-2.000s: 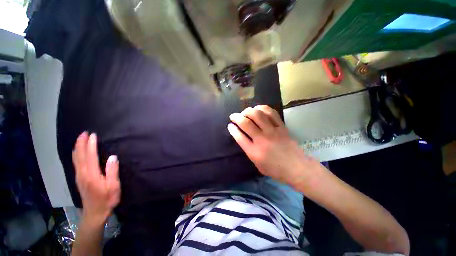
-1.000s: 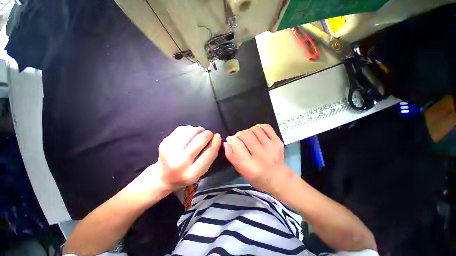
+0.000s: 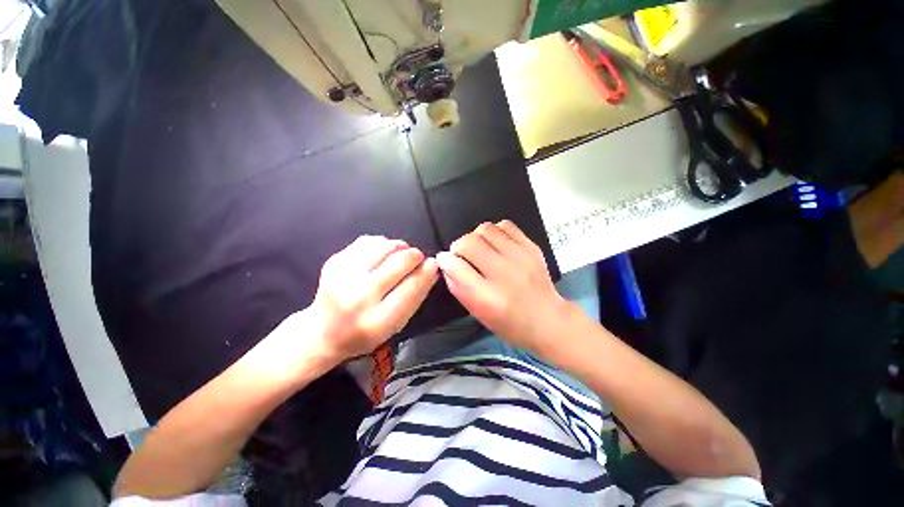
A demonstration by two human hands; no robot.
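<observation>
A large black cloth panel (image 3: 228, 208) lies flat over the machine table. A narrow seam fold (image 3: 423, 188) runs in it from the presser foot and needle (image 3: 404, 121) down to my fingertips. My left hand (image 3: 372, 297) and my right hand (image 3: 504, 277) pinch the cloth at the near end of this fold, fingertips almost touching. The cream sewing machine head (image 3: 387, 40) stands above the cloth, its lamp lighting the needle area. The cloth hides the needle plate.
Black-handled scissors (image 3: 716, 149) lie on the right, with a red-handled tool (image 3: 598, 67) beyond them. The white table edge with ruler marks (image 3: 624, 213) shows right of the cloth. A white table edge (image 3: 74, 287) curves along the left. Dark cloth bunches at far left.
My left hand has come from the left side of the cloth to meet my right hand at the fold. Since one second ago both hands and the cloth have barely shifted; the view has moved slightly.
</observation>
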